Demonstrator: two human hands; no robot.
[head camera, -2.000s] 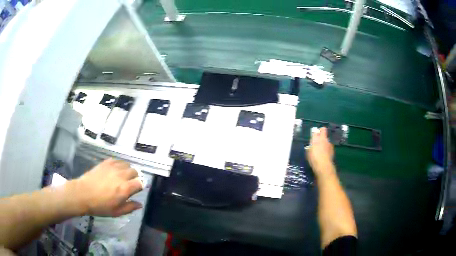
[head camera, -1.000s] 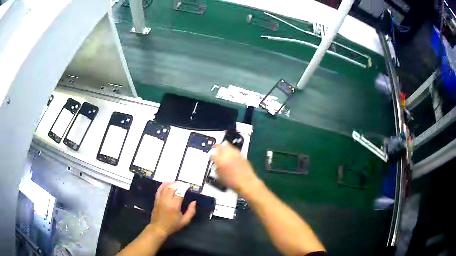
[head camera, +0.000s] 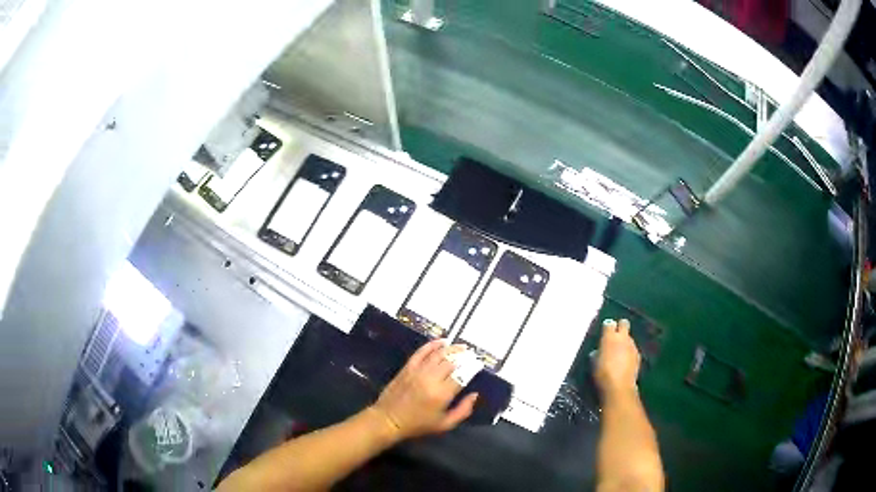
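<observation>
Several black phone middle frames (head camera: 368, 240) lie side by side on the white feed bed (head camera: 567, 307). The two rightmost, one of them the end frame (head camera: 531, 279), lie close together. My left hand (head camera: 423, 392) is at their lower ends, thumb apart, white-capped fingertips touching or just over the end frame; it grips nothing visible. My right hand (head camera: 617, 363) is over the green belt, right of the bed, fingertips at a faint, blurred frame (head camera: 651, 338); whether it grips it is unclear.
Black pads cross the bed's far edge (head camera: 514, 211) and near edge (head camera: 384, 332). Another frame (head camera: 714, 373) lies on the green belt (head camera: 499, 106). White scraps (head camera: 600, 189) touch a tilted frame (head camera: 683, 197). A white post (head camera: 783, 115) stands behind; the machine cover (head camera: 125, 125) is left.
My right hand has left the bed and moved right over the green belt. The dark frame it was handling now lies at the bed's right. My left hand stays at the near edge; the view has shifted.
</observation>
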